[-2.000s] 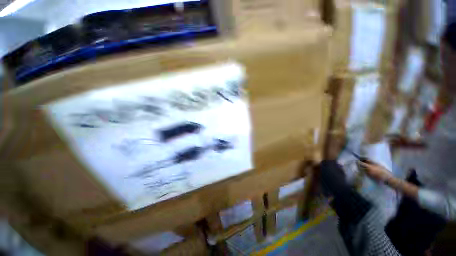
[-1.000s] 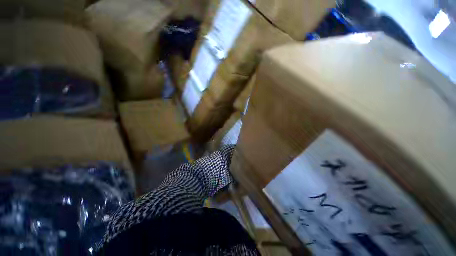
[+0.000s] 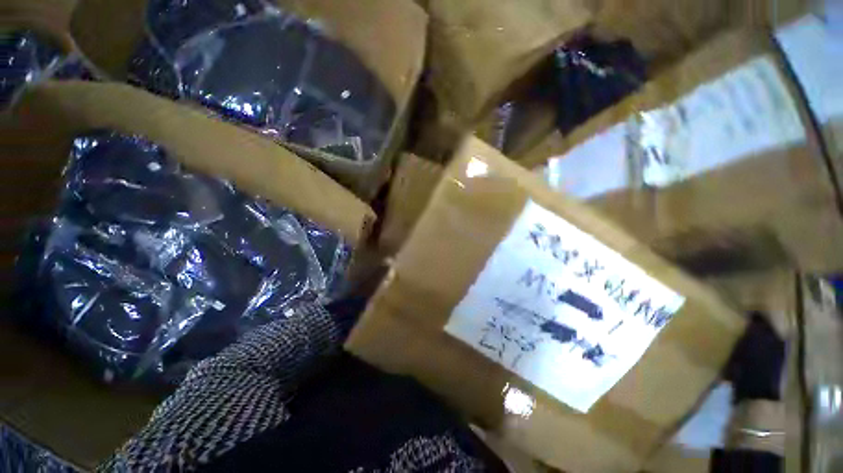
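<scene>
A brown taped carton (image 3: pixel 416 305) is tilted in front of me. Its white content label (image 3: pixel 568 309) has black handwriting, partly crossed out. My left hand (image 3: pixel 349 319), dark and partly hidden at the end of a black-and-white patterned sleeve, holds the carton's left edge. My right hand (image 3: pixel 760 356), in a black glove, is at its right end. The fingers of both hands are mostly hidden or blurred.
Open cartons at left hold dark polybagged garments (image 3: pixel 185 259); more bagged garments (image 3: pixel 287 74) lie behind. Labelled cartons (image 3: pixel 730 208) stand at upper right. A black bundle (image 3: pixel 596 78) lies among cartons at the back.
The view has swung left and down toward the open cartons. The labelled carton now shows nearly whole, tilted in front of me, with a dark-gloved hand visible at its right end.
</scene>
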